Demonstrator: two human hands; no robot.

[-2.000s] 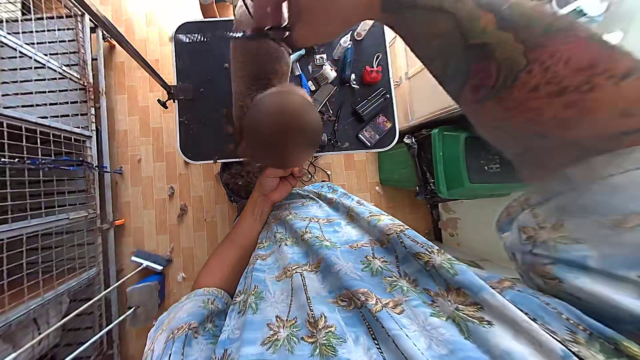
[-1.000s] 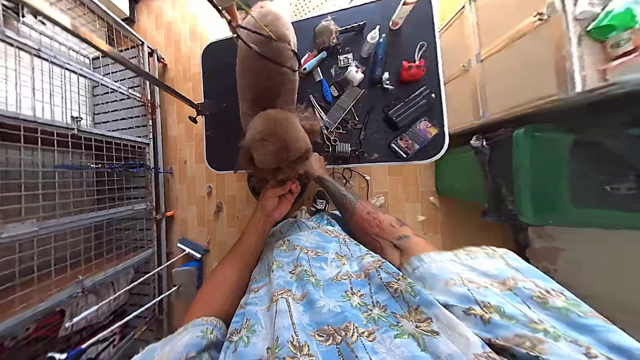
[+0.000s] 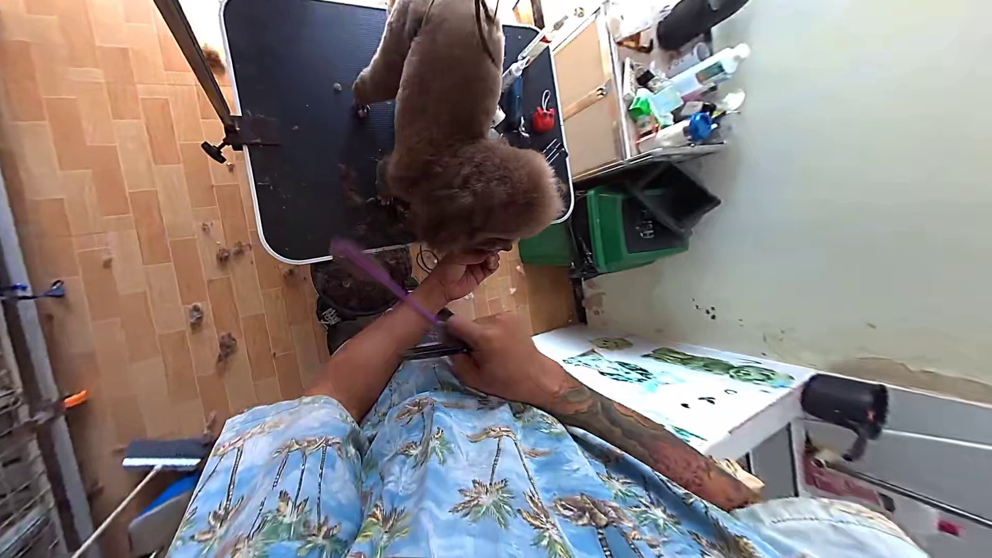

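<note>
A brown curly-coated dog (image 3: 446, 116) with a closely clipped body and a fluffy head stands on a black grooming table (image 3: 298, 155), its head past the near edge. Beneath its muzzle is my left hand (image 3: 465, 277), with curled fingers holding the chin. My right hand (image 3: 496, 353), lower and close to my shirt, grips a thin dark tool (image 3: 434, 350). A blurred purple strip (image 3: 380, 271) runs from the same hand across my left forearm; whether both are one tool I cannot tell. The dog's face is mostly hidden.
A clamped metal arm (image 3: 198, 66) rises at the table's left. A red case (image 3: 543, 118) lies on its right side. Green bins (image 3: 608, 229) and a bottle-filled shelf (image 3: 674, 147) stand right. A white surface (image 3: 674, 380) is at lower right, a broom head (image 3: 164, 453) at lower left.
My right hand has left the dog's head and moved down near my waist, now holding a tool. My left hand stays at the dog's muzzle. The view has shifted to the right.
</note>
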